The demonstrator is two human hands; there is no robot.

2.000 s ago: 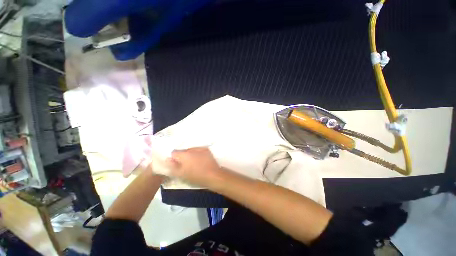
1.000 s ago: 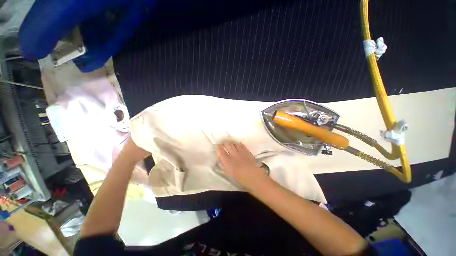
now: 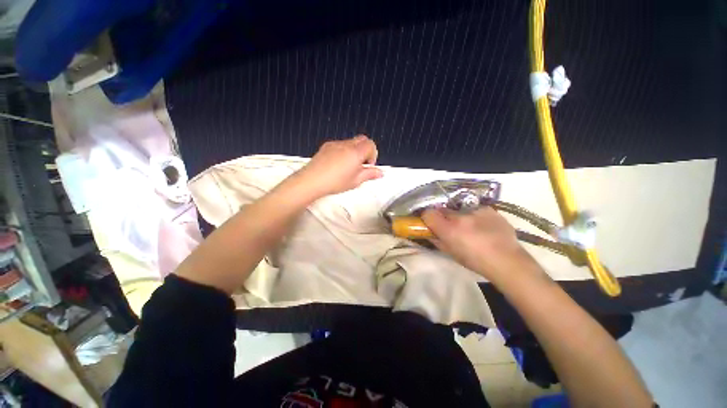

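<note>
The cream trouser leg [image 3: 638, 203] lies across the black ribbed table cover [image 3: 335, 88], wide and wrinkled at the left, with a straight end at the right. My right hand [image 3: 474, 235] is closed around the orange handle of the steam iron [image 3: 442, 198]. The iron rests on or just over the cloth, tilted, with its tip to the left. My left hand [image 3: 347, 163] is at the cloth's far edge, fingers bent; whether it pinches the cloth is hidden. A folded part of the cloth bulges near the front edge.
A yellow steam hose [image 3: 550, 135] with white rag knots comes down from above to the iron. A blue padded shape [image 3: 60, 44] is at the far left. Pale pink and white cloth pieces [image 3: 131, 191] lie at the left end. A wooden box-like piece [image 3: 48, 358] is at lower left.
My right hand has moved from the cloth onto the iron's handle, and the iron has turned and shifted left. My left hand has moved from the cloth's left end to its far edge.
</note>
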